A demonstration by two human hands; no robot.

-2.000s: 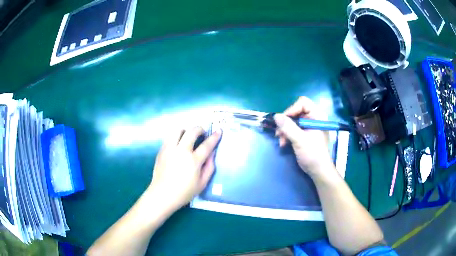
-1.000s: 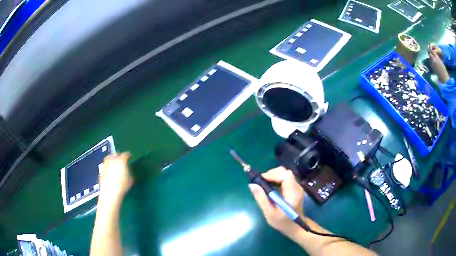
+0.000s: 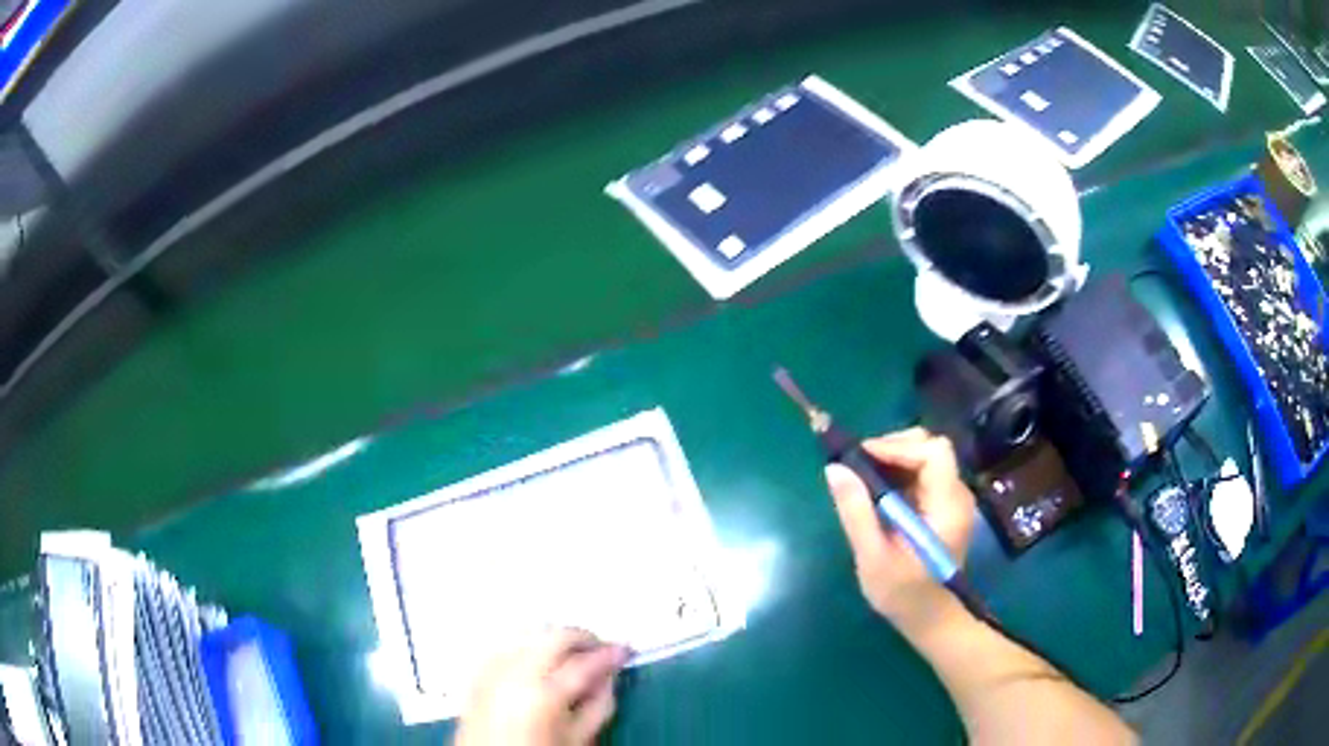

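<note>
A panel [image 3: 532, 547] with a pale border and a strong white glare lies tilted on the green bench in front of me, a small ring mark near its lower right corner. My left hand [image 3: 547, 688] is at its lower edge with bent fingers, cut off by the picture's bottom; whether it grips the edge or a small piece cannot be told. My right hand [image 3: 907, 525] holds a blue-handled soldering iron [image 3: 907, 528] right of the panel, its thin tip pointing up and left, apart from the panel.
A panel stack [image 3: 124, 641] and blue box [image 3: 260, 685] are at lower left. Laid-out panels [image 3: 773, 182] line the far side. At right are a white hood [image 3: 991, 241], black iron holder [image 3: 974, 394], soldering station [image 3: 1122, 364], brown tray [image 3: 1032, 496], parts bin [image 3: 1261, 313], pink stick [image 3: 1138, 580] and cords.
The view has swung. A second ago my left hand was at a far-side panel; now that place shows none, and a panel lies nearer with my left hand at it. The iron remains in my right hand.
</note>
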